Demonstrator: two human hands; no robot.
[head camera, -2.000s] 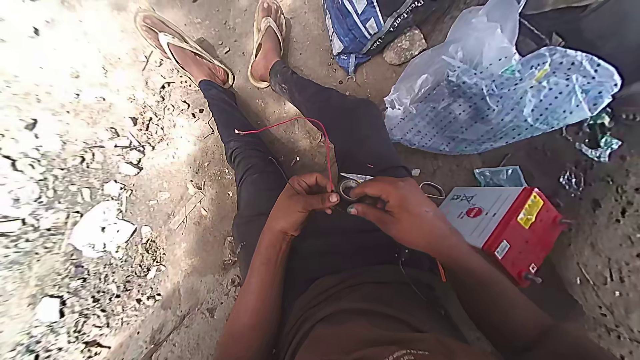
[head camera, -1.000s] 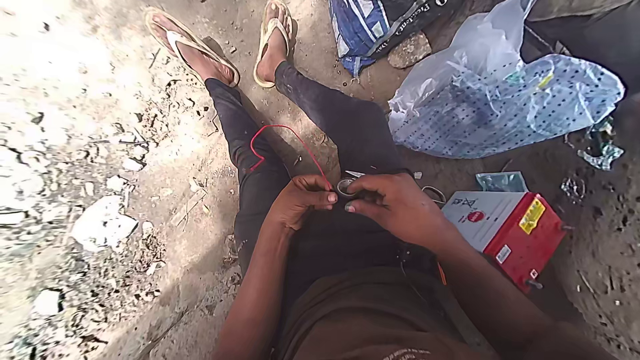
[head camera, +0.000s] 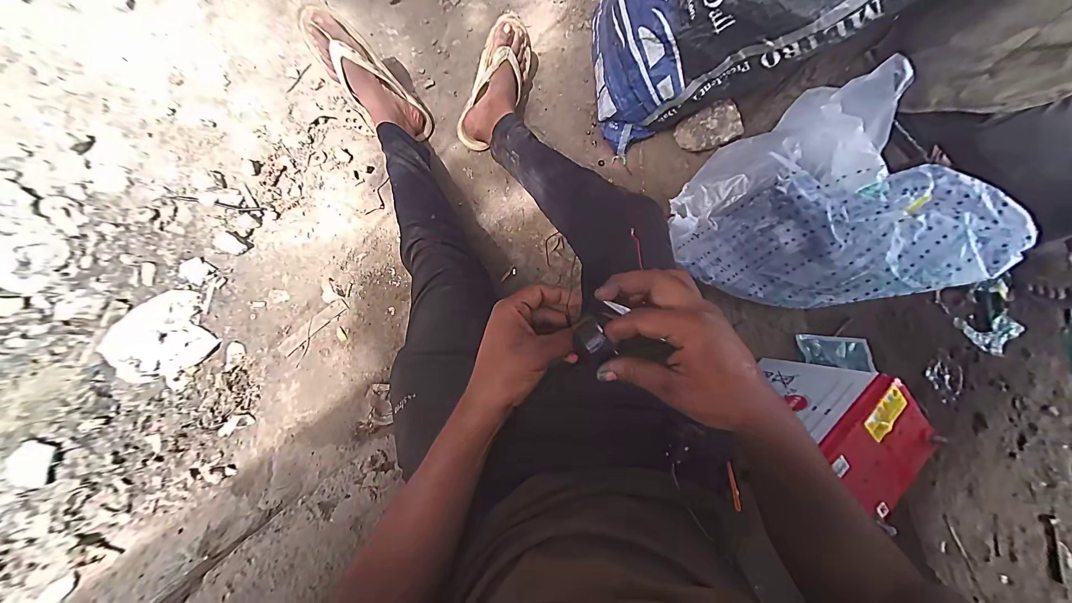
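Over my lap, my right hand (head camera: 662, 335) grips a small dark roundish piece (head camera: 591, 337), perhaps a roll of tape, between thumb and fingers. A pale pointed sliver (head camera: 617, 307) sticks out between the fingers of that hand. My left hand (head camera: 536, 335) touches the near side of the dark piece, its thumb and fingertips pinched around something thin that I cannot make out clearly. A short length of red wire (head camera: 636, 248) shows above my right hand, against the dark trouser leg; the rest of it is hidden.
At the right stands a red and white battery (head camera: 879, 444) with a small clear packet (head camera: 835, 352) behind it. A dotted plastic bag (head camera: 863, 243) lies beyond, near a stone (head camera: 708, 126) and a blue and black sack (head camera: 653, 59). Rubble (head camera: 159, 335) covers the ground at left.
The red wire looped out from my left hand earlier; now only a short piece shows above my right hand. My right hand has turned, with its fingers more spread around the dark piece.
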